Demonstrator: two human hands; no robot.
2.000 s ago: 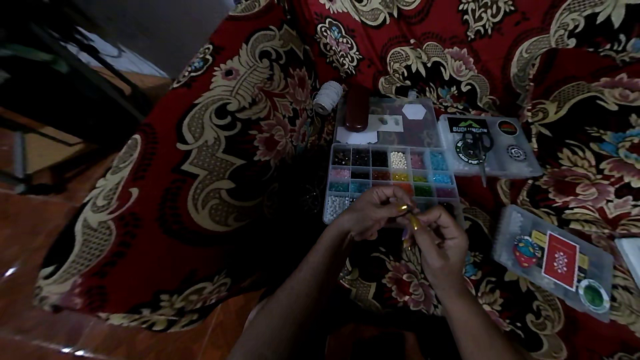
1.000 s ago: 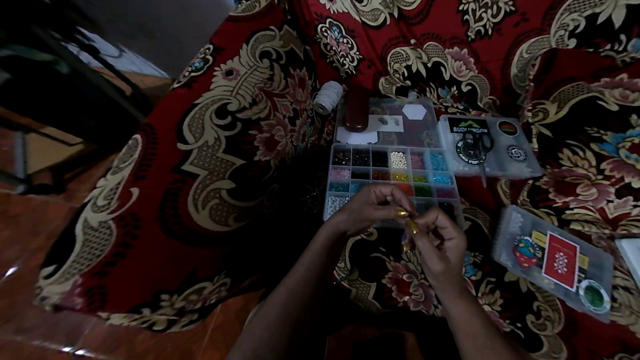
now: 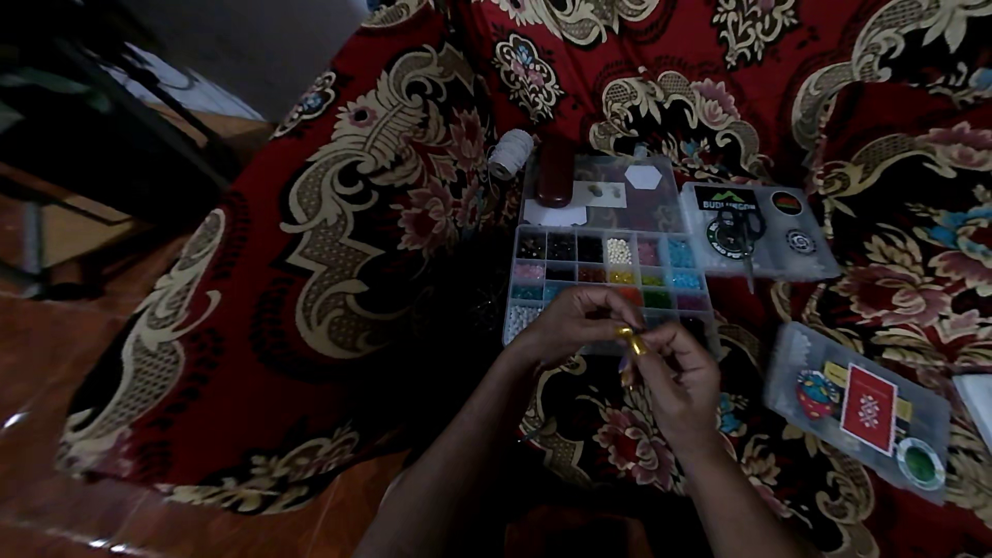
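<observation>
My left hand [image 3: 577,325] and my right hand [image 3: 682,380] meet over the near edge of an open compartment box of beads [image 3: 604,254]. Thumb and fingertips of each are pinched together, with gold-coloured nails at the meeting point. Between them hangs a small purplish piece [image 3: 625,363], perhaps strung beads; it is too small and dim to name. Which fingers grip it is partly hidden. The box holds white, black, pink, blue, yellow, green and red beads in its compartments. My hands cover part of its near rows.
On the box's raised lid lie a dark red case [image 3: 555,174] and white cards [image 3: 601,194], with a spool of white cord [image 3: 511,153] beside it. Scissors [image 3: 742,240] rest on a stickered plastic box [image 3: 806,252]. Another stickered box [image 3: 783,372] lies right, on the patterned red cloth [image 3: 418,225].
</observation>
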